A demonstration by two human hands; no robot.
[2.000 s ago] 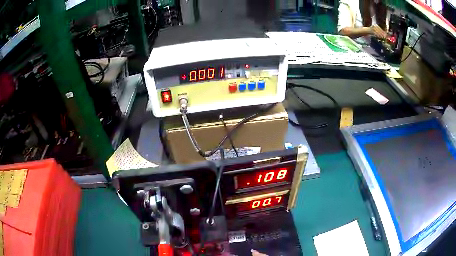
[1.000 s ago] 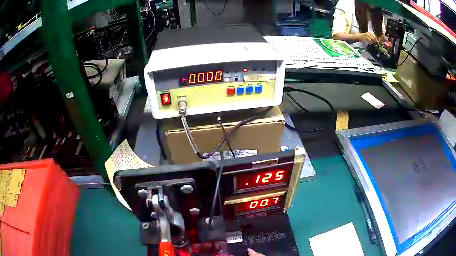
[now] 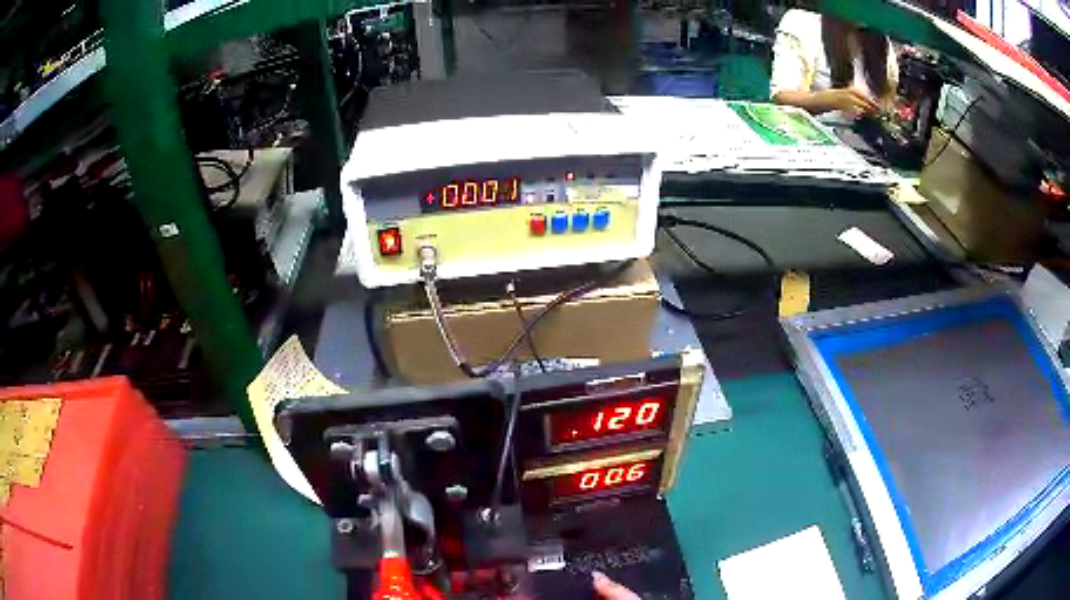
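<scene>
The toggle clamp (image 3: 393, 516) with its red grip stands on the black test fixture (image 3: 469, 440) at front centre. The dual-display panel meter (image 3: 604, 440) beside it shows .120 above 00.6. The bench digital meter (image 3: 505, 217) behind reads 0001 in red. Fingertips of one hand, which look like my right hand (image 3: 613, 587), show at the bottom edge beside the fixture base; the rest is cut off. What the hand holds cannot be seen. My left hand is not in view. No part under test can be made out.
Red plastic trays (image 3: 106, 504) stand at the left. The framed tray (image 3: 939, 428) lies at the right, with a pen-like stick (image 3: 853, 516) by its edge and a paper slip (image 3: 780, 571) in front. A cardboard box (image 3: 528, 328) supports the bench meter. A person (image 3: 827, 70) works at the far right.
The upper panel reading went from .108 to .125 to .120, the lower from 00.7 to 00.6. The fingertips at the bottom edge have moved slightly right. The view has shifted slightly.
</scene>
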